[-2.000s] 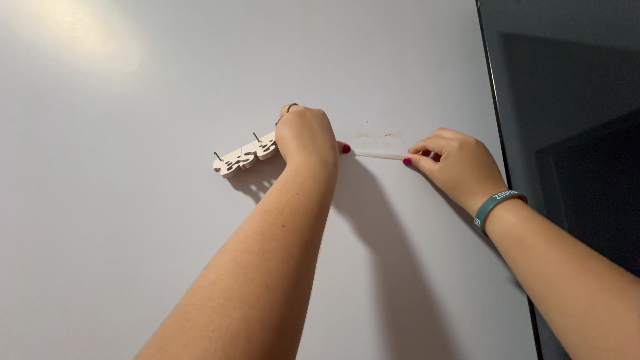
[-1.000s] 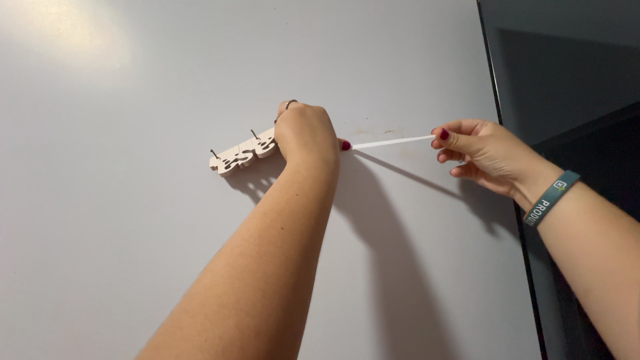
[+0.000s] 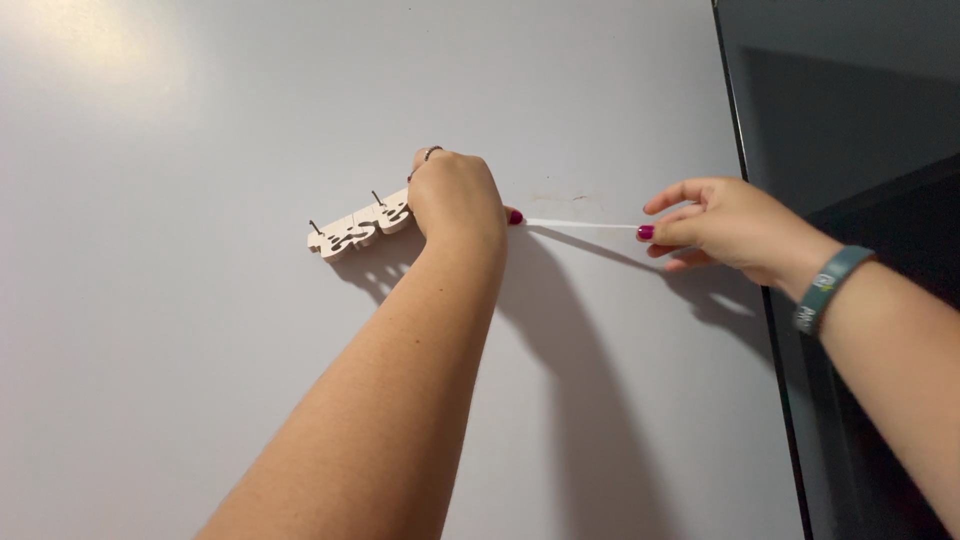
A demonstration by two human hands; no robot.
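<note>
My left hand (image 3: 461, 199) grips the right part of a light wooden hook rack (image 3: 352, 225) with cut-out patterns and small metal hooks, against a pale flat surface. The hand hides the rack's right end. From beside its magenta-nailed thumb or finger, a thin white strip (image 3: 581, 223) runs taut to the right. My right hand (image 3: 705, 225) pinches the strip's far end between thumb and index finger, its other fingers apart. A teal wristband (image 3: 832, 289) is on the right wrist. Where the strip is fixed at the left cannot be seen.
The pale surface (image 3: 225, 337) lies behind both hands and bears faint brownish marks (image 3: 570, 198) above the strip. Along the right side stands a glossy dark panel (image 3: 840, 112) with a black edge, behind the right wrist.
My right hand first moved right and up with the strip's end, drawing out a longer length, then came slightly lower. My left hand has stayed at the rack.
</note>
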